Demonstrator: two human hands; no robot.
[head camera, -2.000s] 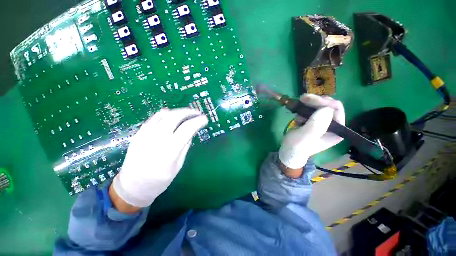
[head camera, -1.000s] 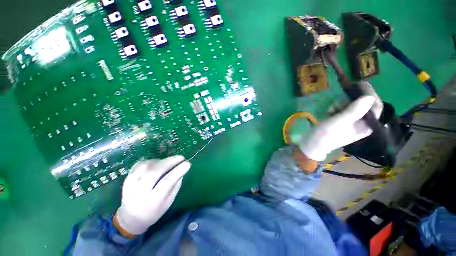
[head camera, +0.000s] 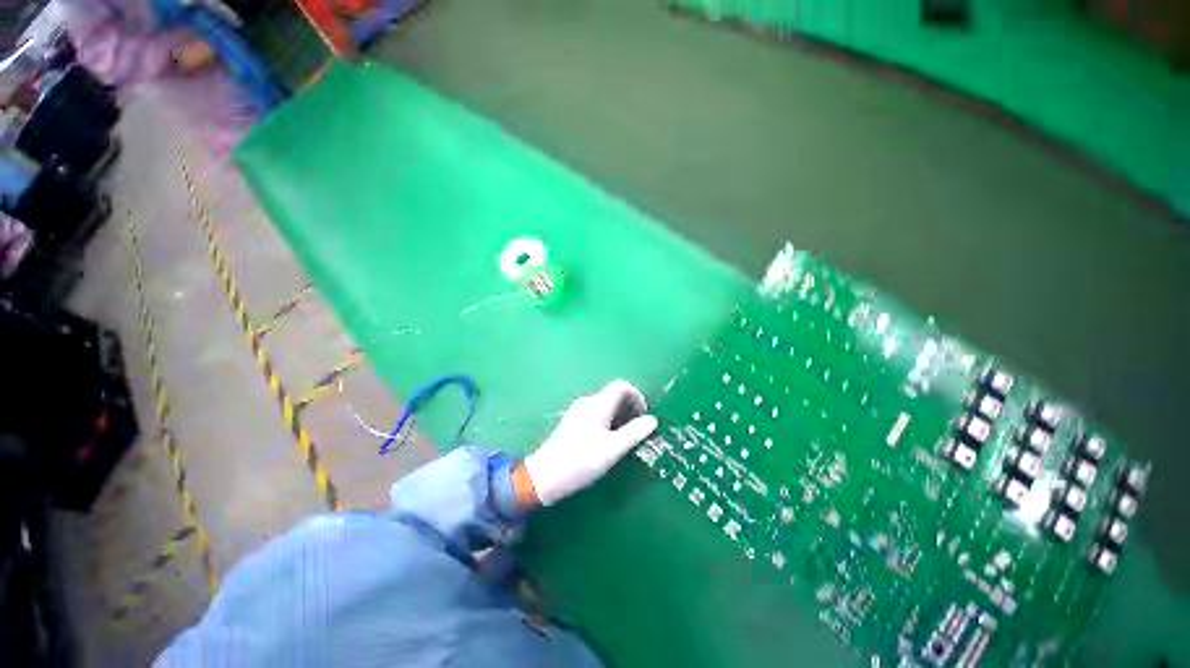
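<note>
The large green circuit board (head camera: 835, 444) lies on the green mat at the right, with rows of black transistors at its right side; its bottom edge is cut off. My left hand (head camera: 594, 444), in a white glove, is at the board's near left corner with fingers curled. Whether it pinches the solder wire or the board edge cannot be told. The white-and-green solder spool (head camera: 542, 283) stands on the mat beyond my hand, with a thin strand of wire beside it. My right hand and the soldering iron are not in view.
A blue cord (head camera: 437, 398) lies at the mat's left edge. A dark green conveyor belt (head camera: 587, 118) runs behind the mat (head camera: 379, 170). The floor at left has yellow-black tape lines (head camera: 248, 313) and dark objects. A person's pink sleeve (head camera: 144, 52) shows at top left.
The view has swung left, so the board now appears at the right and the spool has come in. My right hand, the iron stands and the tape roll have left the picture.
</note>
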